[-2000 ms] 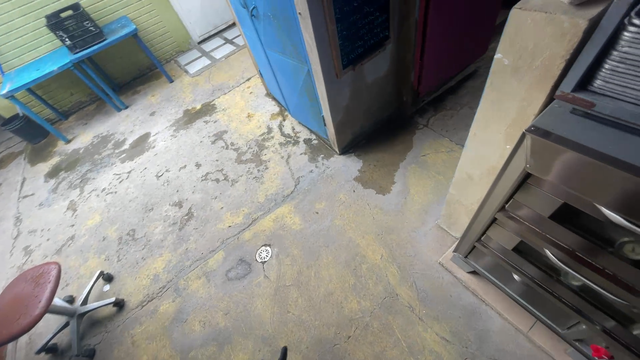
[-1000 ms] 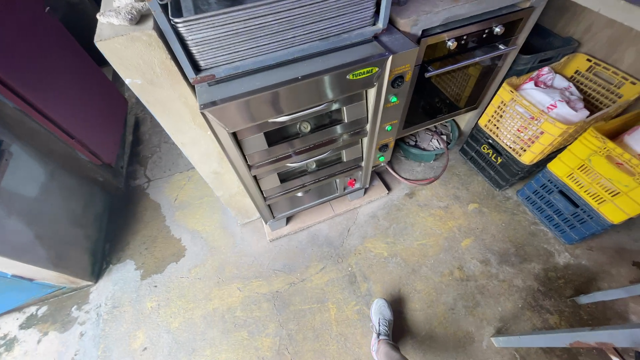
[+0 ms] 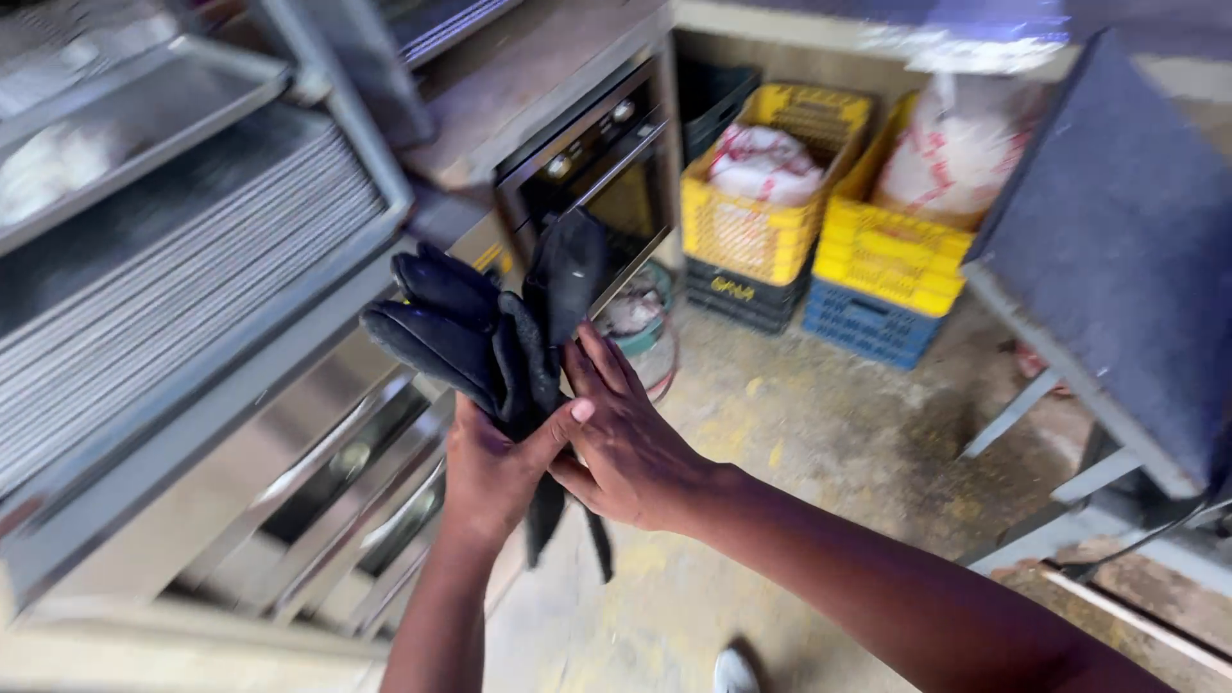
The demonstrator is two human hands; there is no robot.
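Observation:
Both my hands are together near the middle of the head view, on a bunch of black gloves (image 3: 448, 337), which look like thick oven mitts. My left hand (image 3: 496, 467) grips them from below, its thumb across their lower part. My right hand (image 3: 626, 438) lies against their right side with its fingers stretched up along them; whether it grips them is unclear. The gloves' cuffs hang below my hands. Behind them is the front of a steel deck oven (image 3: 356, 462), and a built-in oven (image 3: 597, 173) with a glass door stands farther back.
Stacked metal trays (image 3: 192, 289) fill a rack at the left. Beyond my hands are a green tub (image 3: 650, 332), a yellow crate (image 3: 736, 231) and another yellow crate (image 3: 885, 255), stacked on other crates and holding bags. A dark-topped table (image 3: 1116, 260) stands at the right; concrete floor (image 3: 741, 539) lies between.
Both my hands have come into view with the black gloves, absent from the earlier frames. The view has swung right from the blue doors to the ovens and crates.

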